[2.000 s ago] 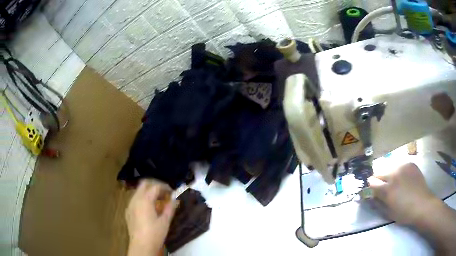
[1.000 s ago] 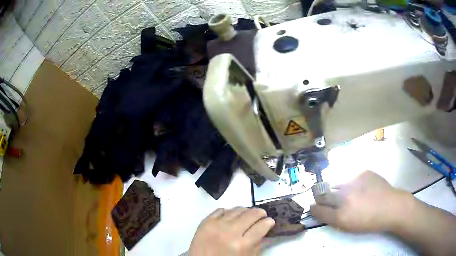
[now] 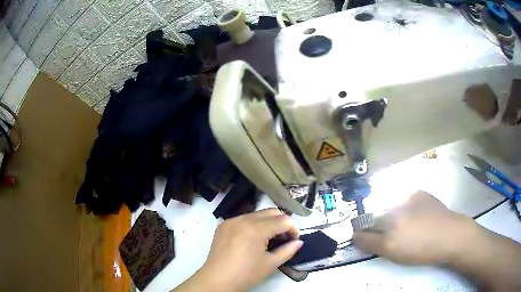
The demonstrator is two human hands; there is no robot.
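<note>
A fabric piece (image 3: pixel 313 248), its plain black side up, lies on the machine bed in front of the needle area. My left hand (image 3: pixel 251 242) holds its left end between thumb and fingers. My right hand (image 3: pixel 408 231) has its fingertips on the ribbed knob (image 3: pixel 362 222) by the presser foot; the fingers are curled and I cannot see anything else in them. The off-white sewing machine head (image 3: pixel 320 108) stands over the bed. Patterned unsewn pieces (image 3: pixel 147 248) lie flat at the lower left.
A large black heap of pieces (image 3: pixel 165 125) lies against the brick-patterned wall. Blue-handled snips (image 3: pixel 492 178) lie open at the right. A brown cardboard panel (image 3: pixel 45 171) and an orange edge (image 3: pixel 117 242) are at the left. A cream knob (image 3: pixel 235 25) tops the machine head.
My left hand came from the pile at left to the bed with a piece. The piece showed its patterned side and now shows black. My right hand stays by the knob. The view shifted right.
</note>
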